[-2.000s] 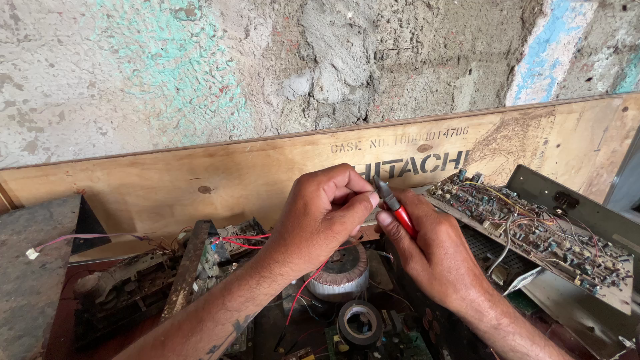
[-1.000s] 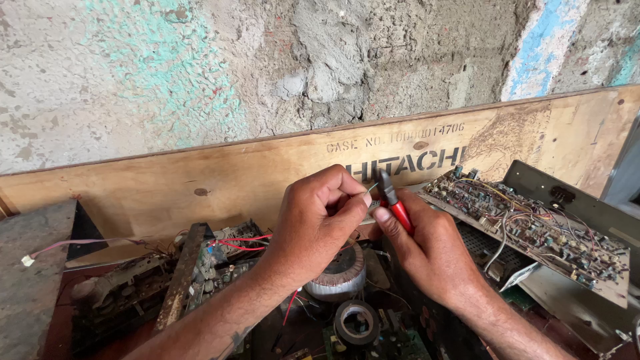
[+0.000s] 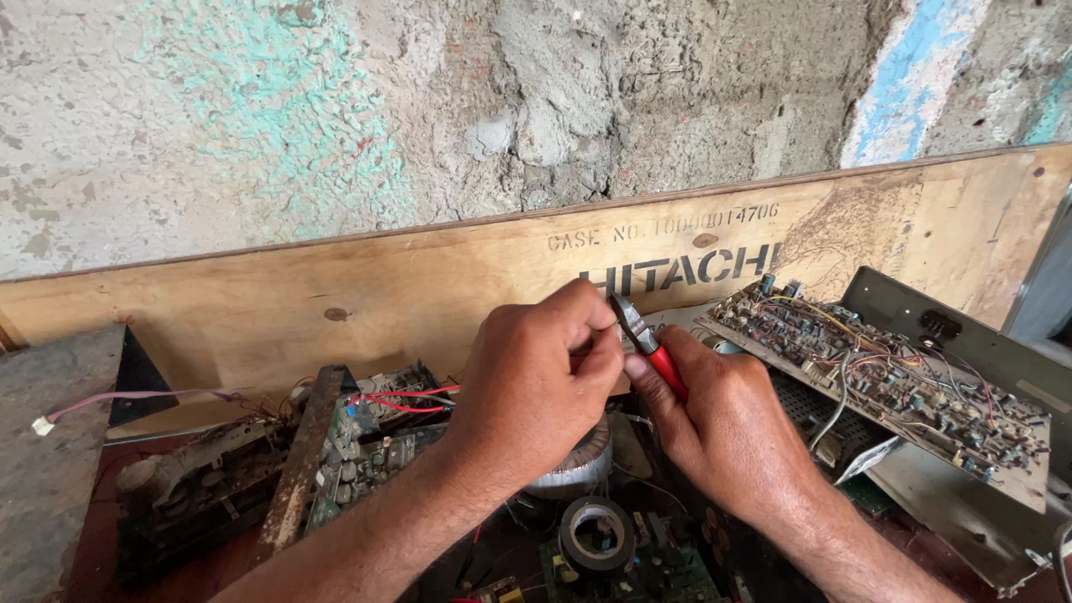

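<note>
Red-handled cutting pliers (image 3: 649, 339) are gripped in my right hand (image 3: 729, 419), their metal jaws pointing up and left. Close against the jaws, my left hand (image 3: 544, 377) pinches something thin, probably a wire end, mostly hidden by the fingers. Red wires (image 3: 410, 398) run from the left behind my left hand. Below the hands are a toroidal transformer (image 3: 578, 465) and a roll of black tape (image 3: 596, 534), which rests on a green circuit board (image 3: 670, 578).
A plywood board (image 3: 209, 310) with stencilled writing leans along the rough wall. To the right, a populated circuit board (image 3: 888, 377) lies over a metal chassis (image 3: 946, 502). A dirty electronic assembly (image 3: 201, 494) and a metal panel (image 3: 50, 419) are on the left.
The pliers' jaws have shifted slightly relative to my left fingertips. Both hands stay close together, and the green wire end seen between them a second ago is now barely visible.
</note>
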